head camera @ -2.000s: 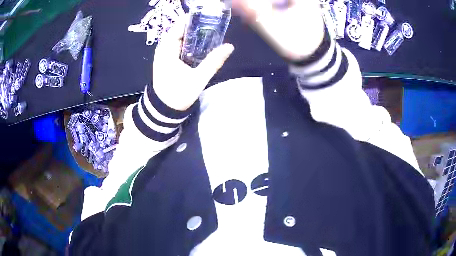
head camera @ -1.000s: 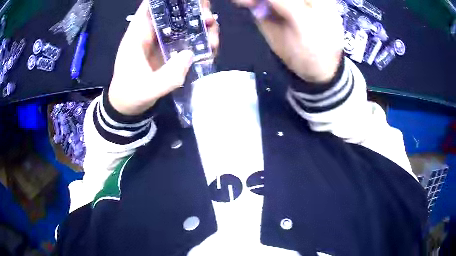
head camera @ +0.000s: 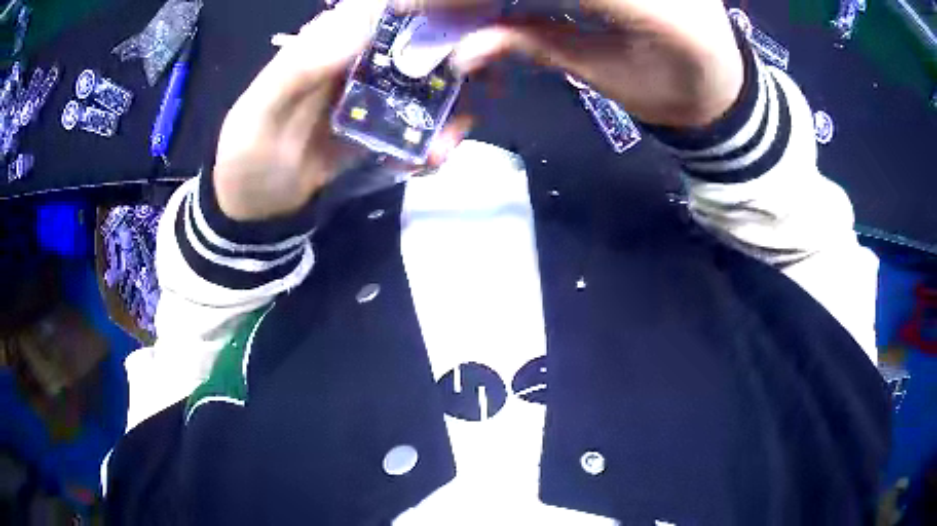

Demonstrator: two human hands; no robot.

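Note:
My left hand [head camera: 283, 128] holds a clear case [head camera: 382, 121] at the top centre, tilted, with small yellow spots visible inside. A pale rounded patch covers part of its upper face; I cannot tell what it is. My right hand [head camera: 642, 57] reaches in from the right, its fingers on the upper part of the case. The fingertips are blurred and partly cut off by the top edge. A slim clear unit [head camera: 611, 118] shows just below my right hand; I cannot tell whether it is held or lies on the black tabletop [head camera: 236, 87].
A blue pen-shaped tool [head camera: 171, 108] and a crumpled clear bag [head camera: 159, 39] lie at left. Beside them are two round-headed units [head camera: 98, 105] and a heap of clear parts [head camera: 19, 113]. A carton of pale-violet parts [head camera: 128, 257] stands below the table edge. A round-headed piece [head camera: 822, 126] lies at right.
My right hand has come over to the case in my left hand. The case is more tilted and foreshortened. The slim unit has appeared below my right hand. My right sleeve now covers much of the right-hand group.

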